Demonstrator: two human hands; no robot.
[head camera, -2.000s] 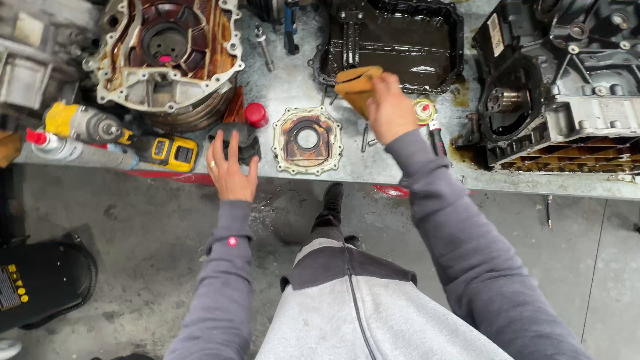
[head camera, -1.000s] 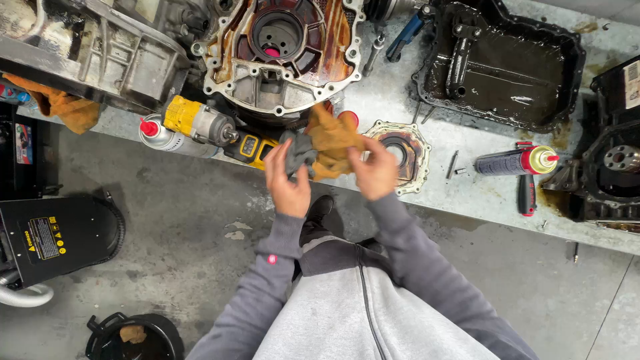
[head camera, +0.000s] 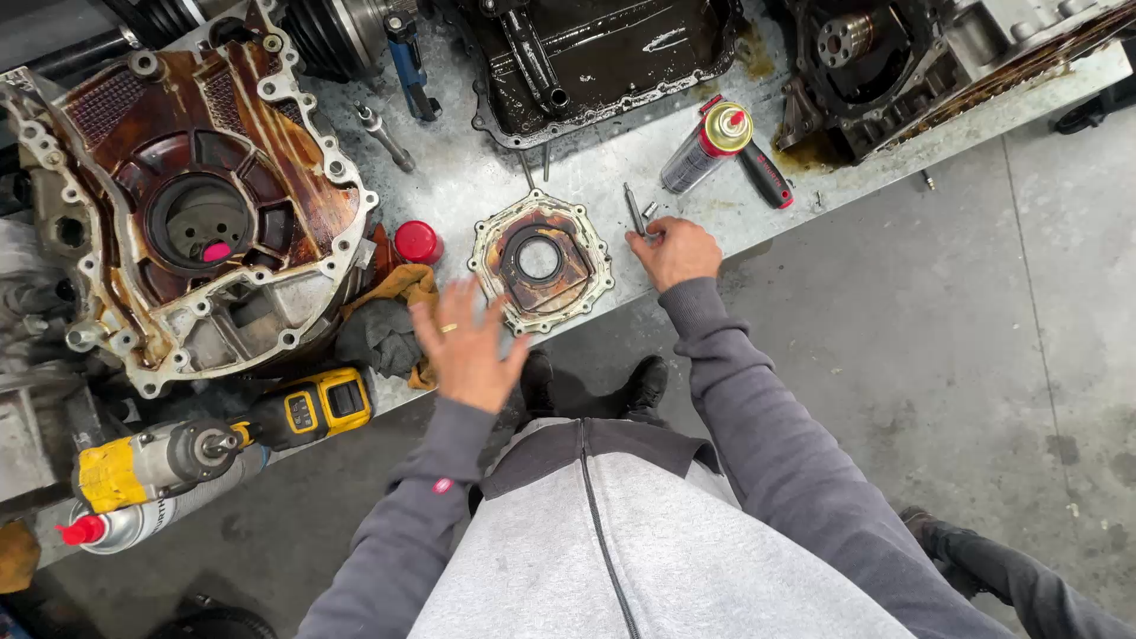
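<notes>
My left hand (head camera: 469, 348), fingers spread and slightly blurred, is just left of the oily metal seal housing cover (head camera: 577, 293) near the bench edge. Beside it lie an orange cloth (head camera: 410, 282) and a dark grey cloth (head camera: 383, 337), with a red cap (head camera: 418, 242) above them. Right of the cover, my right hand (head camera: 679, 253) rests on the bench with its fingertips at the lower end of a slim metal tool bit (head camera: 633, 207); whether it grips the bit cannot be told. A small metal piece (head camera: 650, 210) lies next to the bit.
A large oily transmission housing (head camera: 204, 311), a cordless impact wrench (head camera: 160, 466) and a spray can (head camera: 133, 524) are at left. An oil pan (head camera: 603, 67), a socket extension (head camera: 384, 136), an aerosol can (head camera: 706, 151) and an engine block (head camera: 958, 62) line the bench. Another person's leg (head camera: 1003, 559) shows lower right.
The orange cloth, handled by my hands one second ago, now lies with the grey cloth beside the transmission housing. My right hand has moved across to the right of the cover.
</notes>
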